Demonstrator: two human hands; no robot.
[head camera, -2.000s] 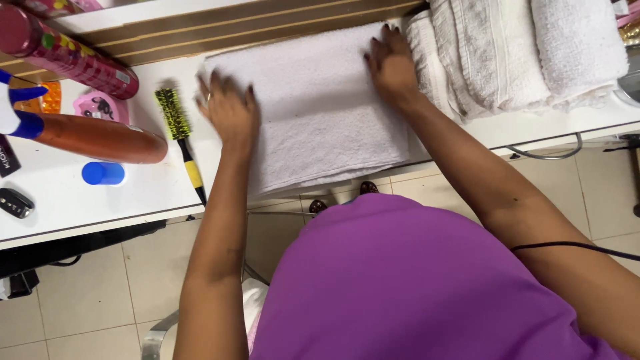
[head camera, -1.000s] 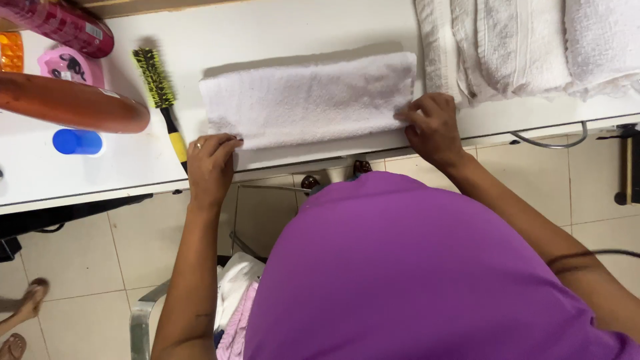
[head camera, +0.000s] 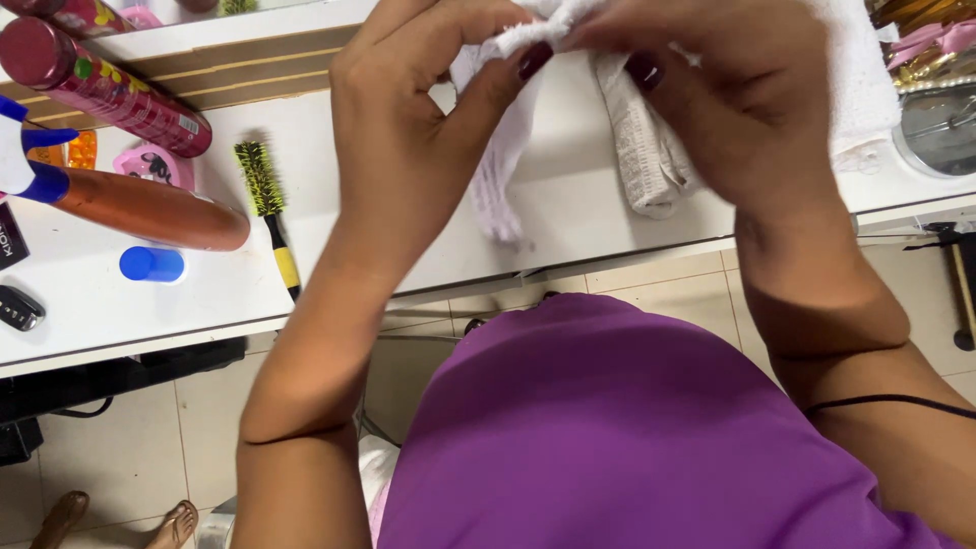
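Note:
A white terry towel (head camera: 499, 175) hangs from both hands above the counter, its top edge pinched near the upper frame edge. My left hand (head camera: 427, 114) grips it between thumb and fingers. My right hand (head camera: 732, 99) is blurred and pinches the same edge close beside the left. Behind my right hand a rolled or folded white towel (head camera: 644, 152) lies on the counter, partly covered by the hand. More white towel (head camera: 862, 84) shows to the right of that hand.
On the white counter (head camera: 320, 198) to the left lie a round hairbrush (head camera: 267, 206), a blue cap (head camera: 151, 264), an orange spray bottle (head camera: 152, 210), a dark red can (head camera: 114, 91) and a key fob (head camera: 20, 308). A clear container (head camera: 938, 126) stands far right. Another person's feet (head camera: 179, 524) are lower left.
The towel lay folded on the counter with a hand at each end; now both hands hold it raised and close together, and it hangs down.

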